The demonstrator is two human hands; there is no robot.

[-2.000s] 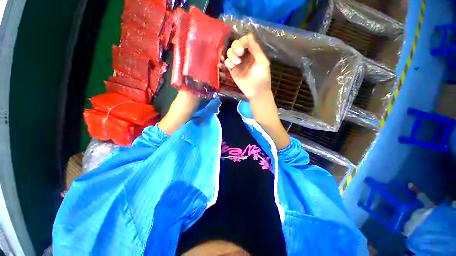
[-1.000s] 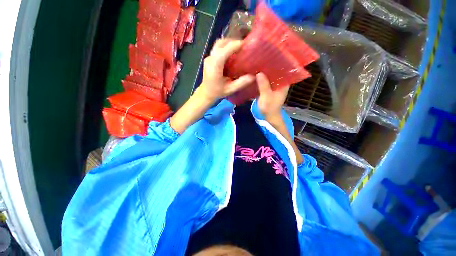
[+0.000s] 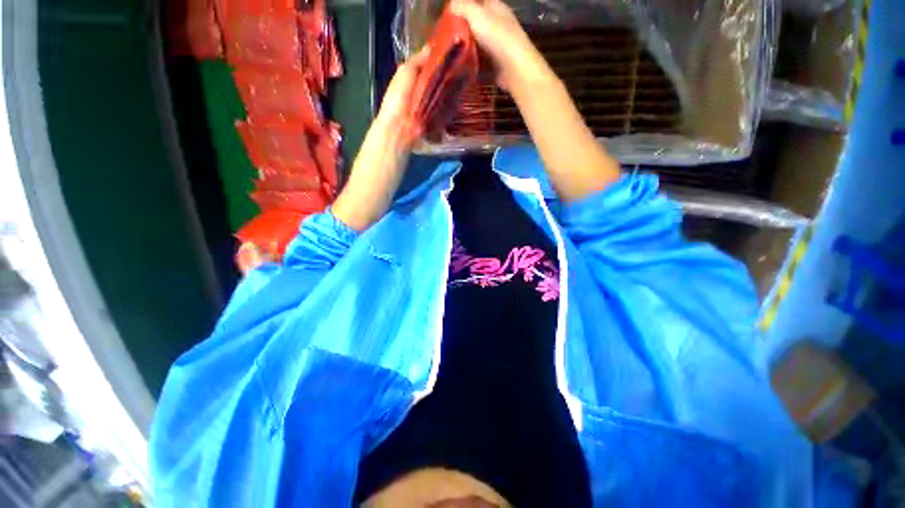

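A small stack of red bubble bags (image 3: 447, 71) is between my hands, tilted on edge above the near left corner of the lined carton (image 3: 695, 151). My left hand (image 3: 399, 99) grips the stack from its left side. My right hand (image 3: 486, 28) is at the stack's upper edge, with its fingers on it near the top of the picture. The carton holds brown divider ribs (image 3: 595, 84) with narrow slots. Some red shows in the slots just right of the stack. The lower edges of the stack are blurred.
More red bubble bags (image 3: 283, 109) lie in an overlapping row on the green bench (image 3: 109, 198) at the left. Other lined cartons (image 3: 809, 164) stand at the right, beside yellow-black floor tape (image 3: 789, 283). A blue stool (image 3: 873, 273) and a brown object (image 3: 819, 390) are at the far right.
The bag stack has moved left and turned from flat-on to edge-on. My right hand has moved from its lower edge to its top. The view has shifted, and the carton appears straighter.
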